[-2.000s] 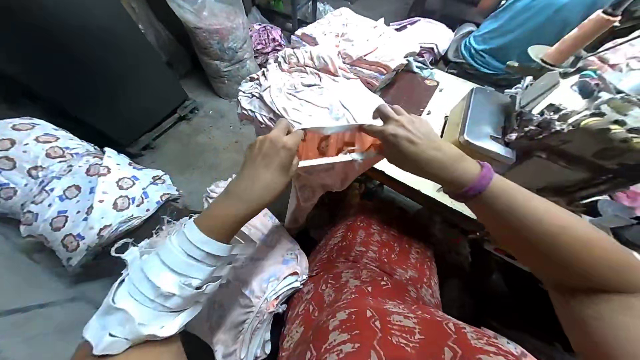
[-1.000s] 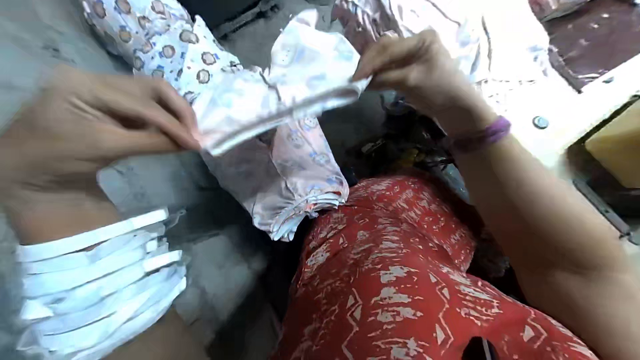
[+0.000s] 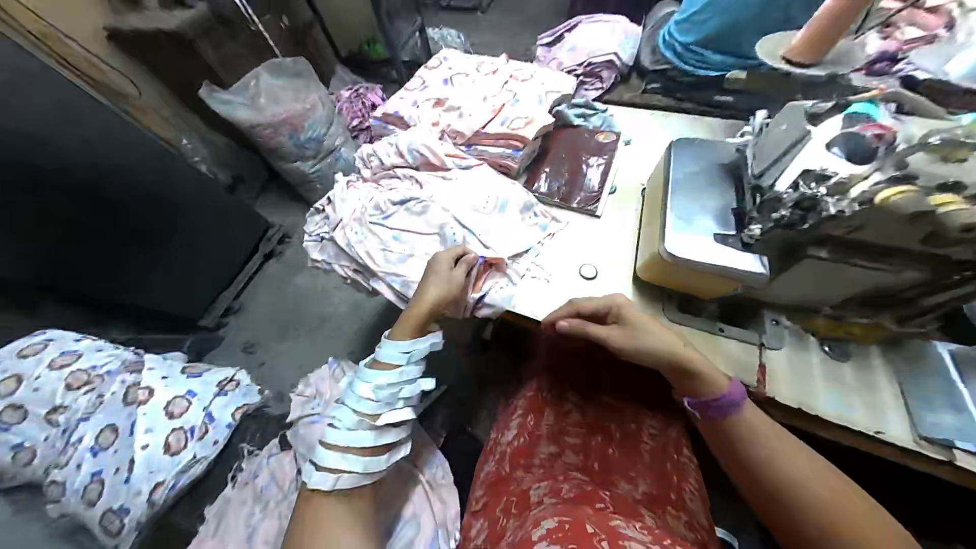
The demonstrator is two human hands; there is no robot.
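My left hand (image 3: 444,284) grips the near edge of a printed white fabric piece (image 3: 435,213) lying on the pile at the table's left end. A small orange-red patch shows by its fingertips. White fabric strips (image 3: 370,412) are wrapped around my left forearm. My right hand (image 3: 602,324) is over the table's front edge, thumb and fingers close together; whether anything thin is between them I cannot tell. A purple band (image 3: 717,400) circles that wrist. Pale pink printed fabric (image 3: 335,450) hangs low beside my left forearm, left of the red patterned cloth (image 3: 587,465) over my lap.
An industrial sewing machine (image 3: 854,229) stands on the table (image 3: 595,252) at right. A dark red book or box (image 3: 573,169) and folded printed fabric (image 3: 480,95) lie farther back. A filled plastic sack (image 3: 286,126) stands left; a white printed bundle (image 3: 130,427) lies lower left. A person in blue (image 3: 732,27) is beyond.
One second ago both hands held a pale fabric piece stretched above the lap. Now my left hand is at the pile on the table, and my right hand is apart from that fabric. The view has swung toward the table.
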